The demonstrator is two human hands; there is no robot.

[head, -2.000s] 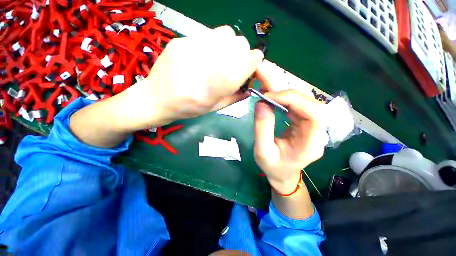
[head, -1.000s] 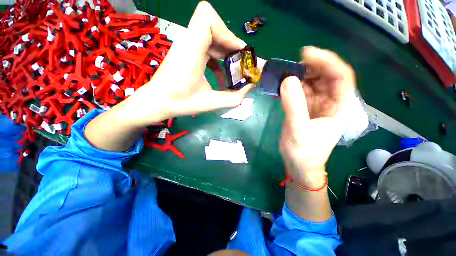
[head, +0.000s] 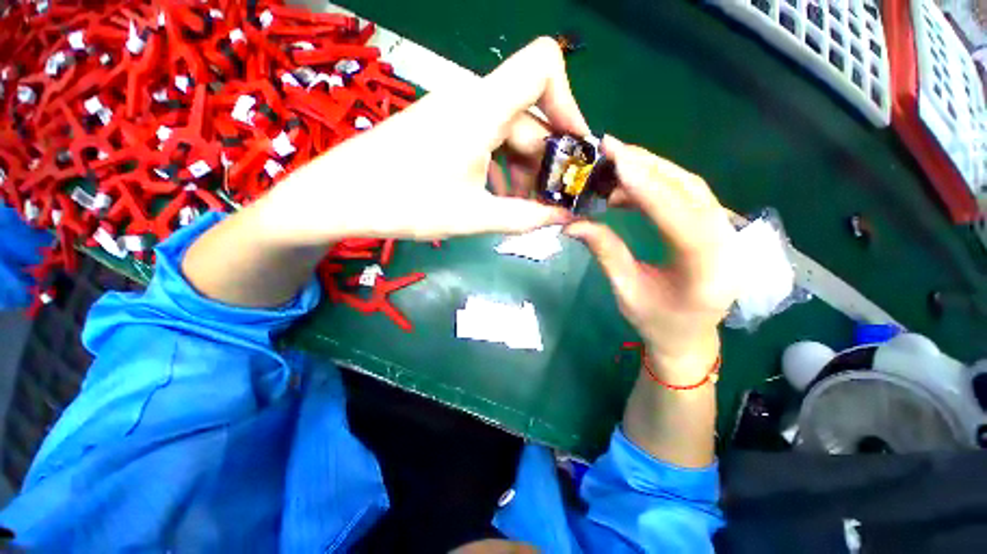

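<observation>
My left hand (head: 465, 162), bare, holds a small black device housing (head: 563, 171) by its edges between thumb and fingers. Its open side shows a gold-yellow film inside. My right hand (head: 676, 238), bare, holds a thin dark glossy cover (head: 600, 186) on edge at the housing's right side. The cover is seen almost edge-on and partly hidden by the fingers; whether it touches the housing all along cannot be told. Both hands are above the green bench mat.
A heap of red clamps (head: 195, 97) lies at left, with one clamp (head: 381, 297) nearer me. White slips (head: 498, 322) lie on the mat. A clear bag (head: 763, 271), panda fan (head: 882, 406) and phone (head: 761, 420) are at right. White trays (head: 817, 43) stand beyond the conveyor (head: 693, 97).
The cover was held apart, right of the open housing, one second ago; my right hand has brought it against or close to the housing's right side. Before that, both hands were close together.
</observation>
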